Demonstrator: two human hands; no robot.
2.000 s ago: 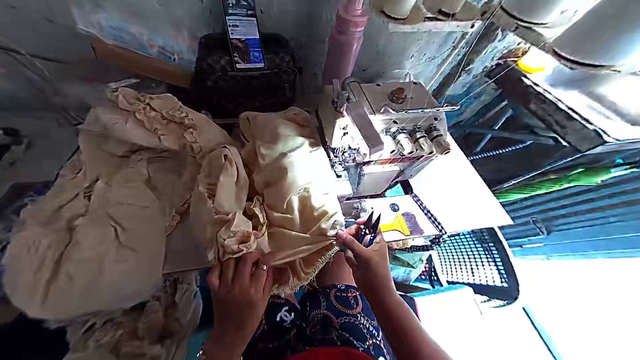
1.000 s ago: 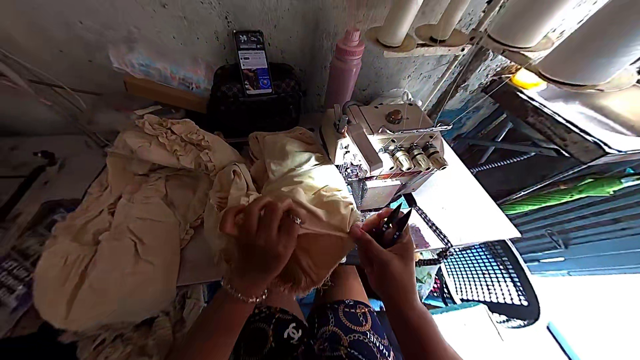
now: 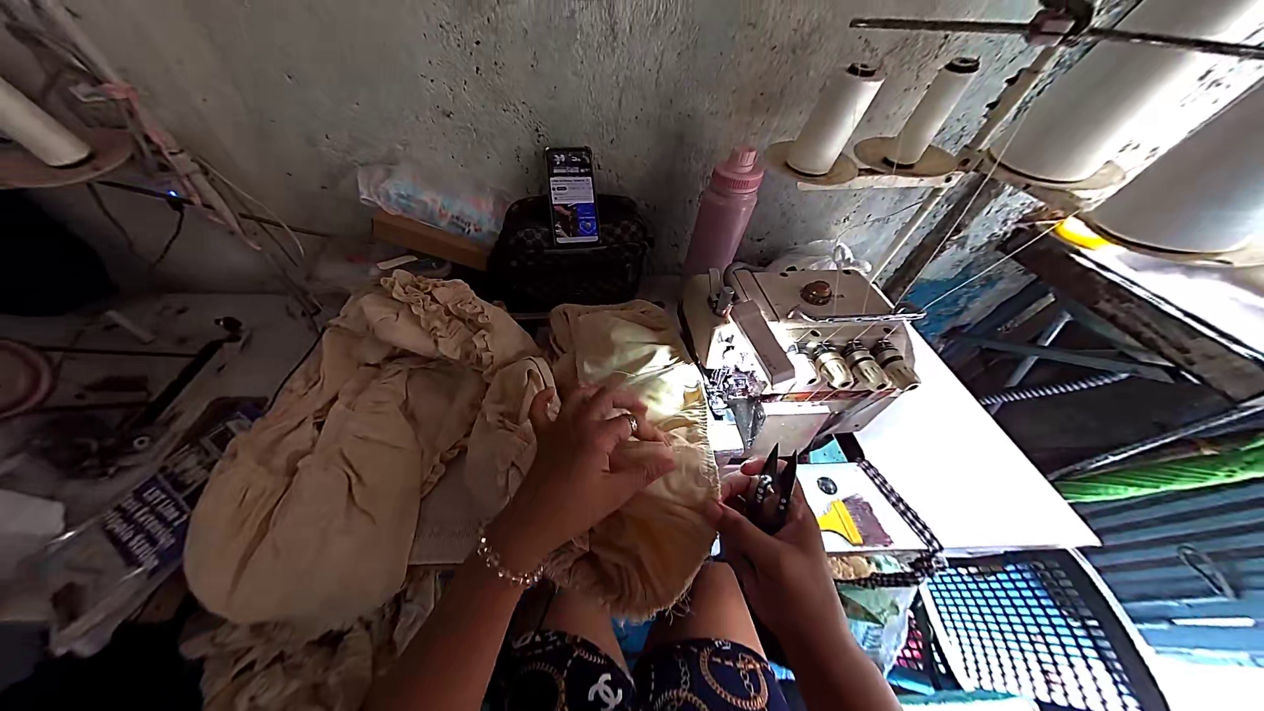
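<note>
Beige gathered fabric [image 3: 346, 474] lies heaped over the table, and a yellowish part of it [image 3: 632, 355] reaches the serger sewing machine [image 3: 810, 336]. My left hand [image 3: 602, 454] rests on this part with fingers bent and slightly spread; whether it pinches any cloth cannot be told. My right hand [image 3: 775, 523] holds small black thread snips [image 3: 775, 484], blades pointing up, while its thumb and forefinger pinch the frayed edge of the cloth below the machine's presser area. The fabric's lower edge hangs over my lap.
Behind the fabric, a phone [image 3: 573, 197] leans on a dark bag [image 3: 622, 247] beside a pink bottle [image 3: 726, 212]. Cone threads [image 3: 834, 118] stand above the machine. A yellow-handled brush [image 3: 844, 521] lies right of my right hand, above a black plastic basket [image 3: 1037, 622].
My left hand has shifted from the cloth's lower edge up onto its middle. My right hand keeps the snips and the cloth edge. The view has tilted upward.
</note>
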